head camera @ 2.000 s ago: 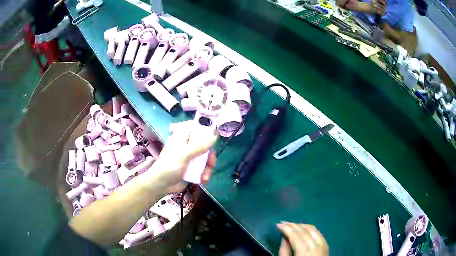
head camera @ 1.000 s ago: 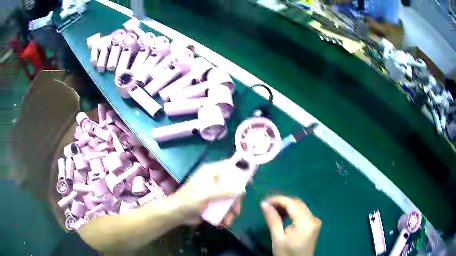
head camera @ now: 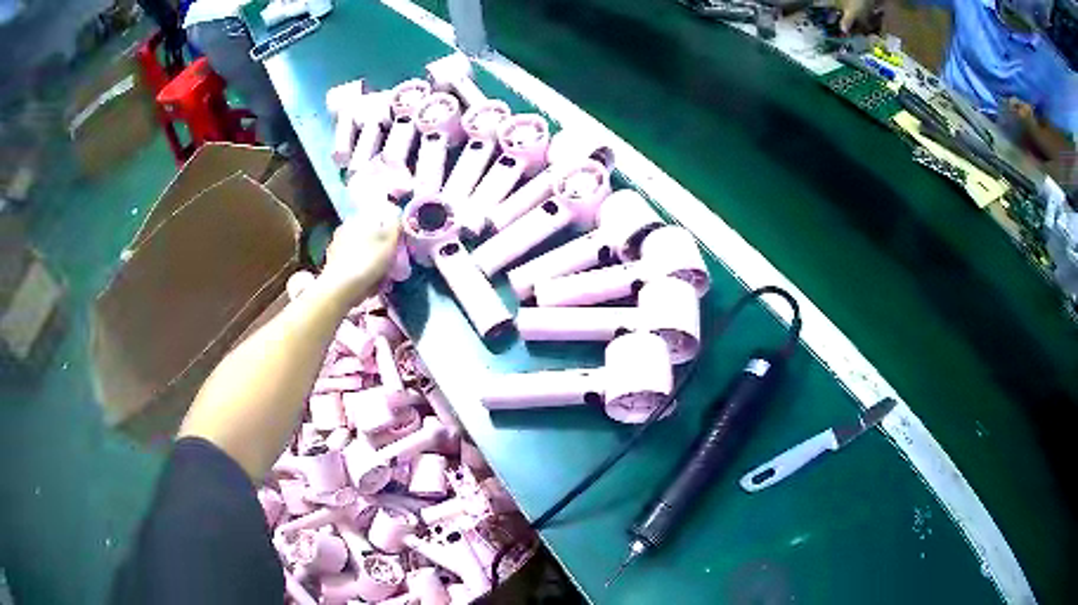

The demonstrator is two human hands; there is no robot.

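Observation:
Several pink handheld fan bodies [head camera: 638,381] lie in a row along the green bench mat, round heads mostly toward the white strip. My left hand [head camera: 364,246] is at the near edge of the bench, at the left of the row, on a pink fan body [head camera: 381,189]; its fingers are partly hidden and blurred, so its grip is unclear. Next to it lies a fan body with a dark round centre [head camera: 430,218]. The black electric screwdriver [head camera: 709,455] lies on the mat, bit toward me. My right hand is out of the picture.
A knife [head camera: 816,449] lies right of the screwdriver, its blade at the white strip [head camera: 757,260]. The screwdriver's black cord crosses the mat. A cardboard box [head camera: 195,284] heaped with pink parts [head camera: 378,473] stands below the bench. A person sits across at the upper right.
My left hand has moved from the mat's middle to the far left of the row. The fan body it held in front is no longer there. My right hand has left the picture. The view has shifted left.

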